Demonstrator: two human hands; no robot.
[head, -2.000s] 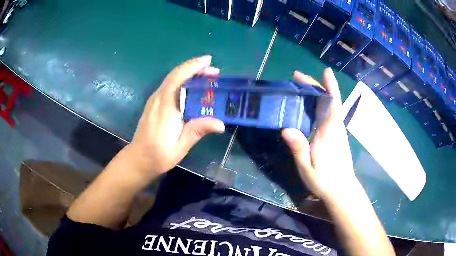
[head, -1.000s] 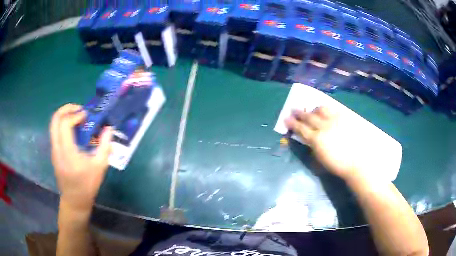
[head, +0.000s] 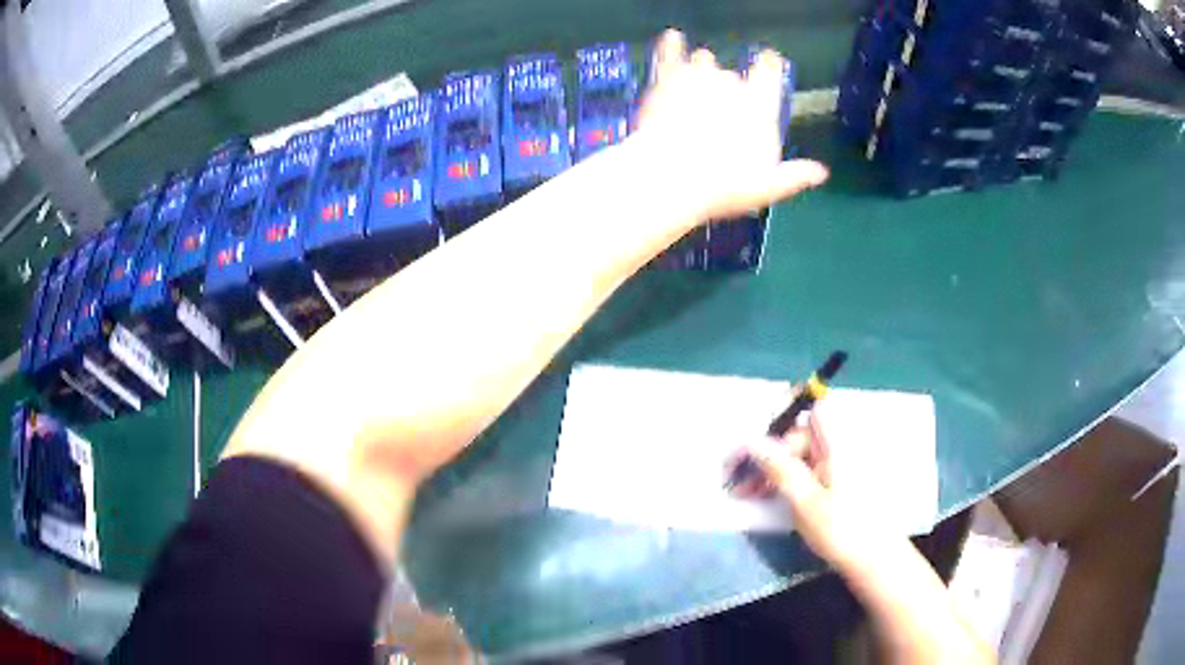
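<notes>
My left hand [head: 721,124] reaches across to the right end of a row of blue boxes [head: 403,163]. Its fingers are spread over the last box [head: 738,242] and hide part of it; the grip is unclear. My right hand [head: 786,470] holds a slim dark tool with a yellow band [head: 817,386], tilted, over a white sheet [head: 637,435] lying on the green top. The tool's lower tip is blurred near my fingers. A blue box with a white edge [head: 59,487] lies apart at the far left.
A taller stack of dark blue boxes [head: 981,98] stands at the back right. A pale paper [head: 344,111] lies behind the row. The green bench top [head: 1014,286] curves at its front edge. A brown carton [head: 1105,520] with white papers [head: 1001,585] is at the lower right.
The view has swung right. The box held in my left hand is out of that hand, which now reaches to the row's right end. My right hand remains at the white sheet with the tool.
</notes>
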